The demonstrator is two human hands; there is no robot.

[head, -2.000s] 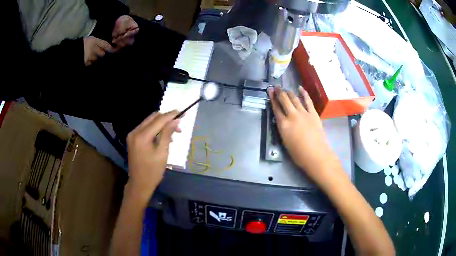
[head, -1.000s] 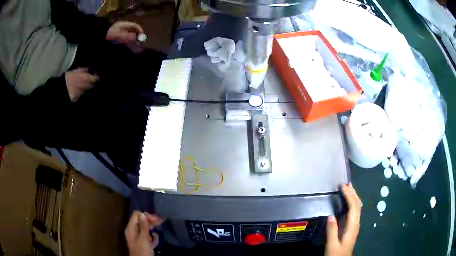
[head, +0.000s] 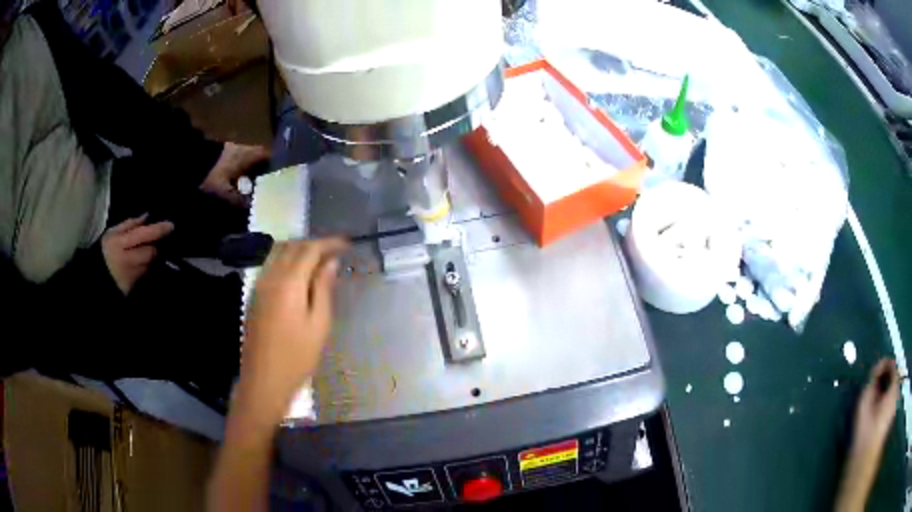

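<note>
A stem assembly lies across the base plate, its black head [head: 246, 249] at the left over the white support pad [head: 280, 215] and its thin rod [head: 385, 235] running to the silvery nest block [head: 402, 252]. The horn tip [head: 434, 212] is low over the nest's right end, where a whitish patch shows; whether they touch is unclear. My left hand [head: 285, 315] is blurred, its fingertips closed at the rod just right of the head. My right hand [head: 875, 415] is small and blurred at the far right over the green table, with a dark spot at its fingertips.
The slotted clamp bar [head: 458, 310] is in front of the nest. An orange box [head: 595, 203] stands right of the cream machine head [head: 385, 55]. A white tub [head: 680, 260], glue bottle [head: 668, 145] and loose discs [head: 735, 352] are farther right. A seated person's hand [head: 135, 250] is at left.
Both hands have left the machine's front corners: my left moved up to the rod, my right far out to the right. The horn is lower over the disc end. The view has shifted.
</note>
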